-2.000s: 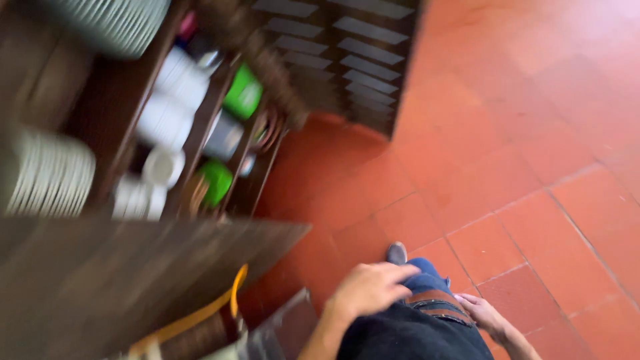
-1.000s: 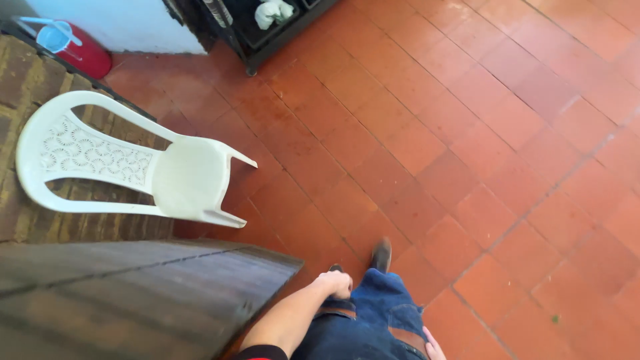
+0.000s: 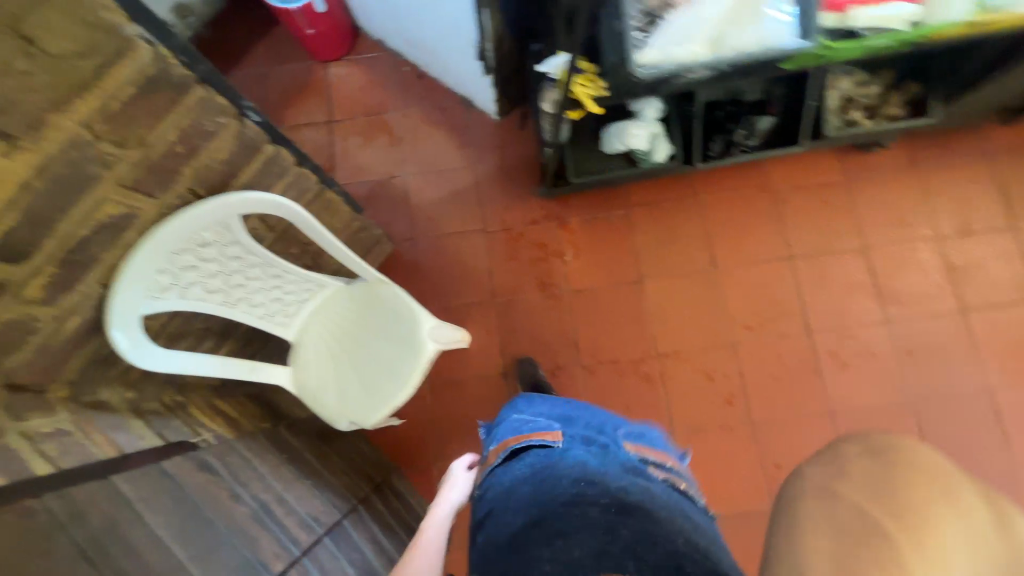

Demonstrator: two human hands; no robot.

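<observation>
Low in the view, my left hand (image 3: pixel 459 480) hangs beside the hip of my blue denim garment (image 3: pixel 560 440); its fingers are partly hidden against the cloth, so their grip cannot be made out. A large, blurred piece of bare skin (image 3: pixel 888 512), close to the camera at the lower right, looks like my right forearm, and the hand itself is not visible. To the left of my left hand stands a white plastic chair (image 3: pixel 360 352) with a patterned backrest. One dark shoe (image 3: pixel 532 376) shows ahead of the denim.
A brick wall (image 3: pixel 72 184) runs behind the chair, with a dark wooden surface (image 3: pixel 240 496) below it. At the top stand a red bucket (image 3: pixel 318 28) and a black rack (image 3: pixel 688 164) of bins, one holding a white plastic bag (image 3: pixel 638 132). Terracotta tiles (image 3: pixel 720 320) cover the floor.
The view has swung from shelves of dishes to the chair and now takes in more of the rack. My right forearm has risen close to the camera.
</observation>
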